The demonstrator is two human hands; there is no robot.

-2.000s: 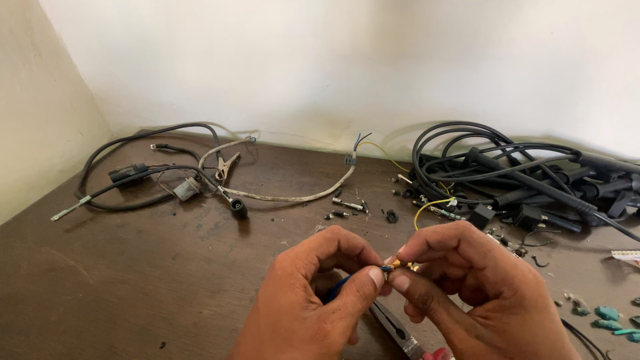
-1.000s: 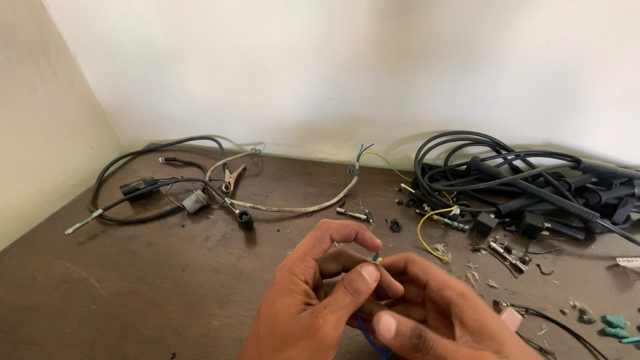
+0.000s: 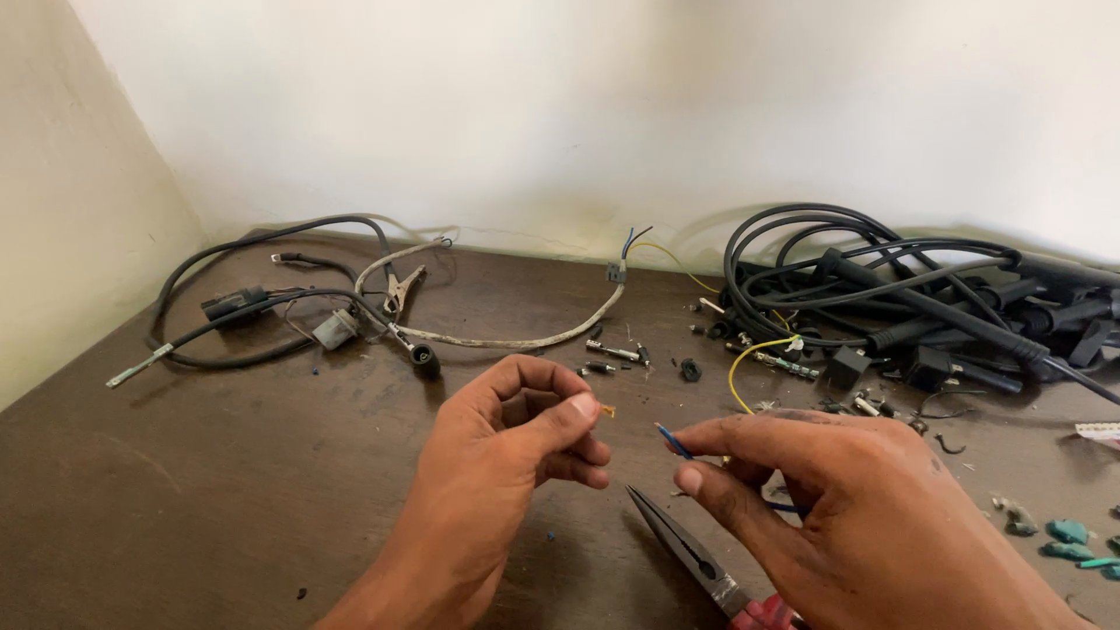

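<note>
Between thumb and forefinger, my left hand pinches a small brass-coloured terminal, mostly hidden by the fingertips. To its right, my right hand holds a blue insulated wire whose bare end points up and left at the terminal, a gap between them. Another bit of blue wire shows below the right fingers. Long-nose pliers with red handles lie on the brown table, their tips below the gap between the hands and their handles partly under my right hand. A small yellow metallic spot shows among the right fingers.
Black cables with plugs are heaped at the back right. A looped harness with a metal crocodile clip lies back left. Loose terminals, a black relay-like block, a yellow wire and teal scraps are scattered about. A wall stands behind.
My hands, close together one and two seconds ago, have moved apart. The terminal and the blue wire's end now show separately, one in each hand. The pliers, out of sight one second ago, are visible again.
</note>
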